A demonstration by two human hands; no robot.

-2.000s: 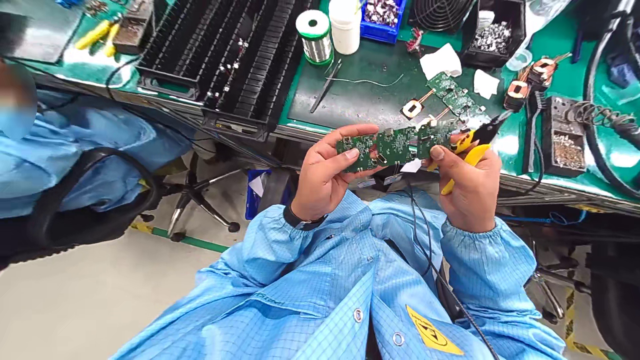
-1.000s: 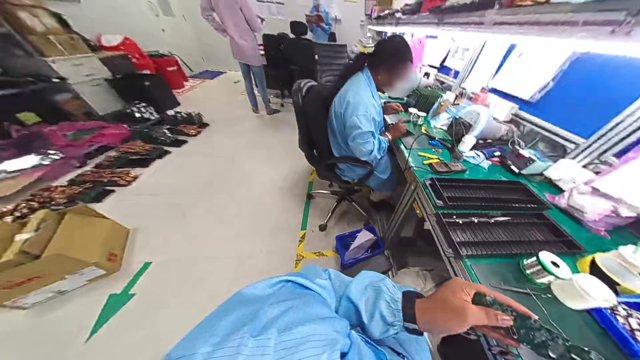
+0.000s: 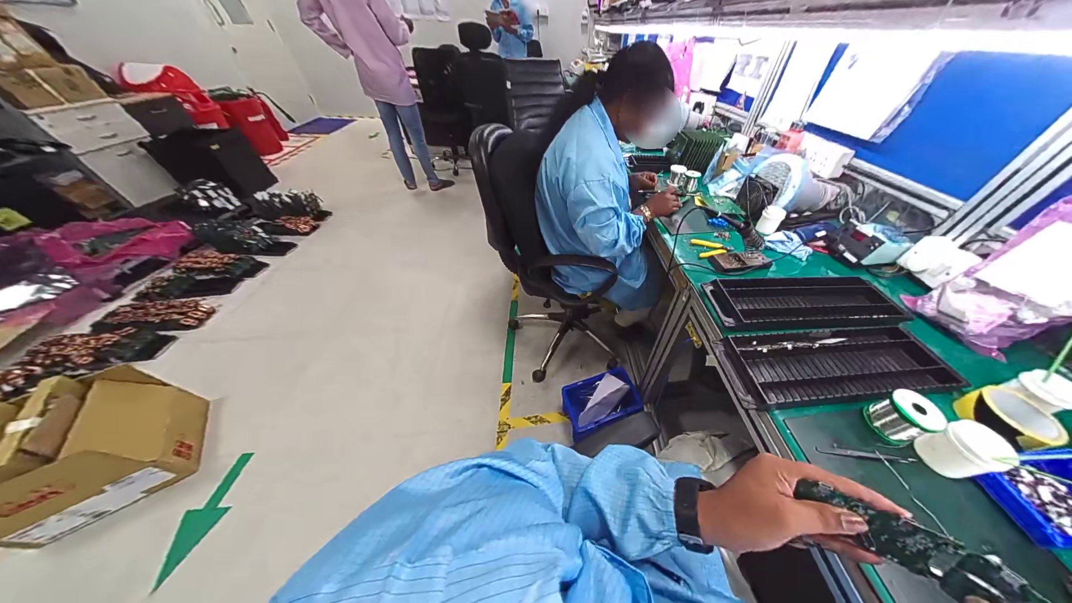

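At the lower right, my left hand [image 3: 791, 507] grips one end of a green circuit board [image 3: 913, 540] between thumb and fingers, over the bench edge. The board's far end runs toward the bottom right corner. My right hand is out of the frame. Beyond the board, metal tweezers [image 3: 867, 454] and a thin wire lie on the dark mat. A spool of solder wire [image 3: 904, 416] and a white plastic tub [image 3: 966, 448] stand close by, with a blue bin [image 3: 1034, 502] of small parts at the right edge.
Two black slotted trays [image 3: 846, 364] [image 3: 804, 301] lie farther along the green bench. A co-worker in a blue smock [image 3: 586, 193] sits there, near yellow-handled tools [image 3: 710, 249]. A blue crate [image 3: 601, 402] is on the floor by a chair. A cardboard box [image 3: 109, 452] and rows of parts are at left.
The view has swung far to the left since two seconds ago. Both hands were on the board then, with yellow-handled cutters in my right hand; now only my left hand shows, still holding the board.
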